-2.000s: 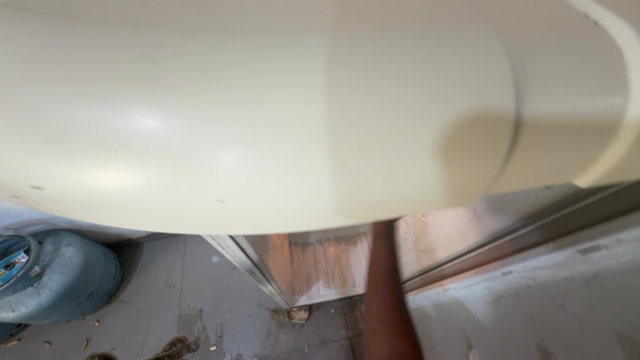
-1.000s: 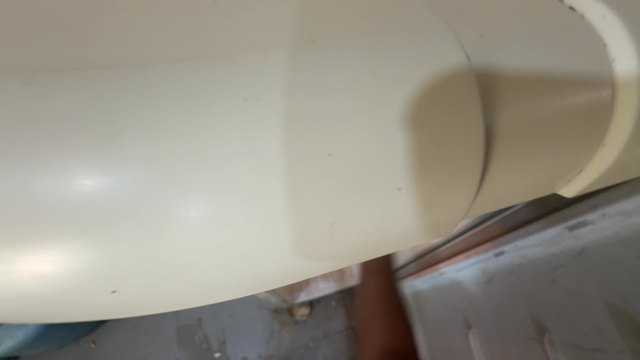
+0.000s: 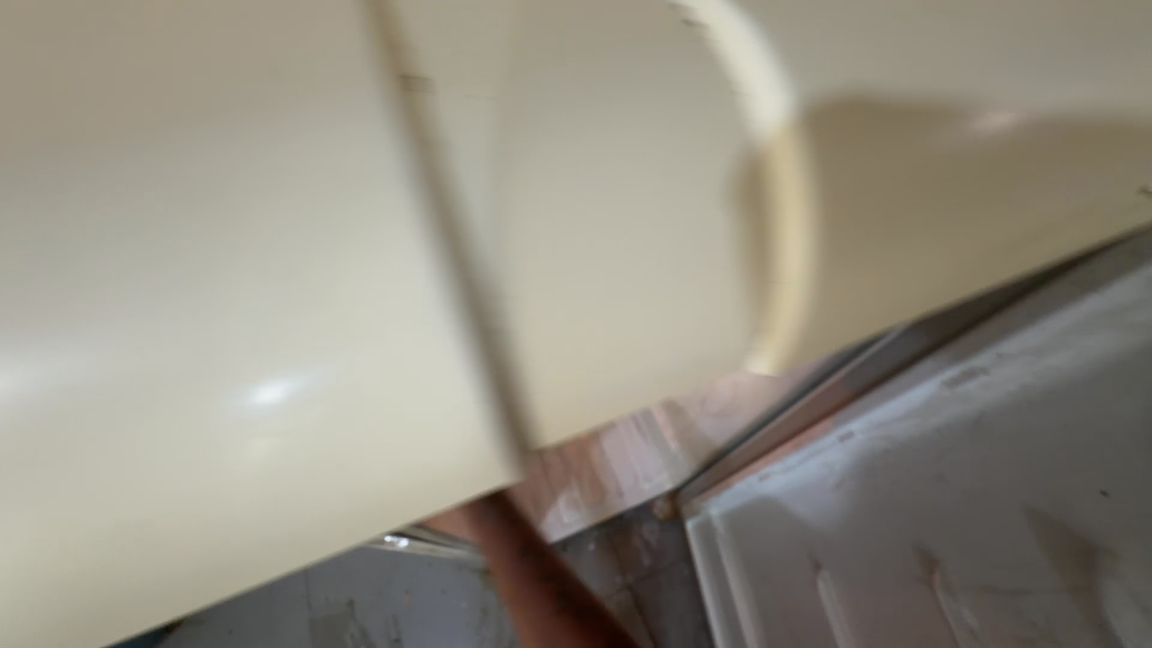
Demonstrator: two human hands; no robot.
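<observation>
A large cream-coloured, smooth curved pipe or duct (image 3: pixel 270 270) fills most of the head view. A dark seam crosses it near the middle, and to the right a raised pale band (image 3: pixel 787 225) runs round it. From the bottom edge a bare forearm (image 3: pixel 549 576) reaches up and passes behind the lower edge of the curved surface, so its hand is hidden. Whether that hand touches or holds the surface cannot be seen. The other hand does not show. The picture is blurred.
Below are a stained grey floor (image 3: pixel 378 585) and a glossy, reflective panel (image 3: pixel 612 468) with a metal edge. A pale, marked panel or surface (image 3: pixel 945 540) with a dark rail along its top slants across the lower right.
The view has shifted considerably along the cream surface. The blue gas cylinder seen at lower left earlier has almost left the view. The forearm still reaches behind the surface's lower edge.
</observation>
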